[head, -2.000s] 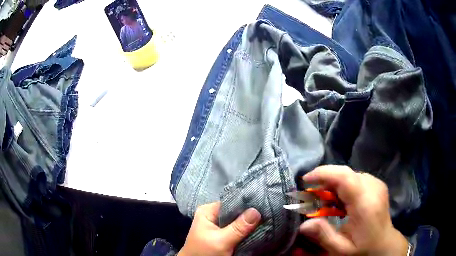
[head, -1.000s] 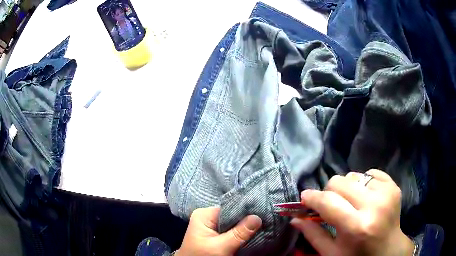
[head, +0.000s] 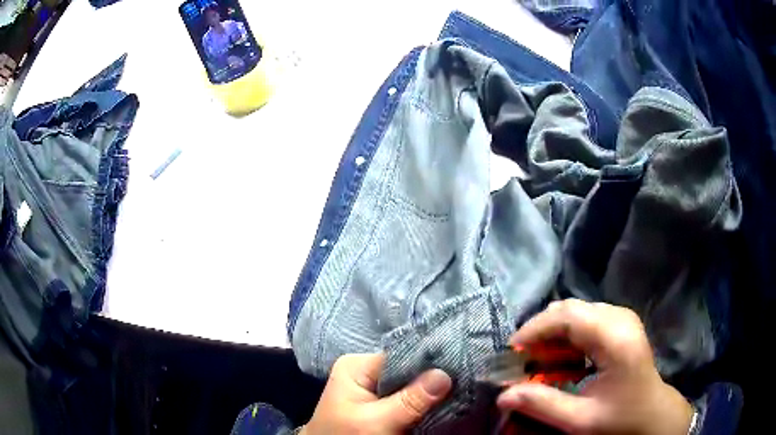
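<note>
A denim shirt [head: 434,204], pale grey-blue side out with a dark blue placket, lies on the table and hangs over its front edge. My left hand [head: 374,399] pinches a folded end of it [head: 447,340], thumb on top, at the bottom centre. My right hand [head: 604,370] is just right of it and holds thread snips [head: 544,364] with orange-red grips. The short blades point left at the seam of the folded end and are blurred. The fingers of my left hand under the cloth are hidden.
A white table [head: 230,221] holds a lit smartphone [head: 223,38] in a yellow holder [head: 242,89] and a small thin stick [head: 166,163]. Grey-blue garments [head: 64,178] drape over its left edge. Dark blue denim [head: 681,51] is heaped at the upper right.
The snips and right hand have turned, showing more of the orange-red grips than a second ago. The left hand keeps its hold and the folded end has shifted slightly right.
</note>
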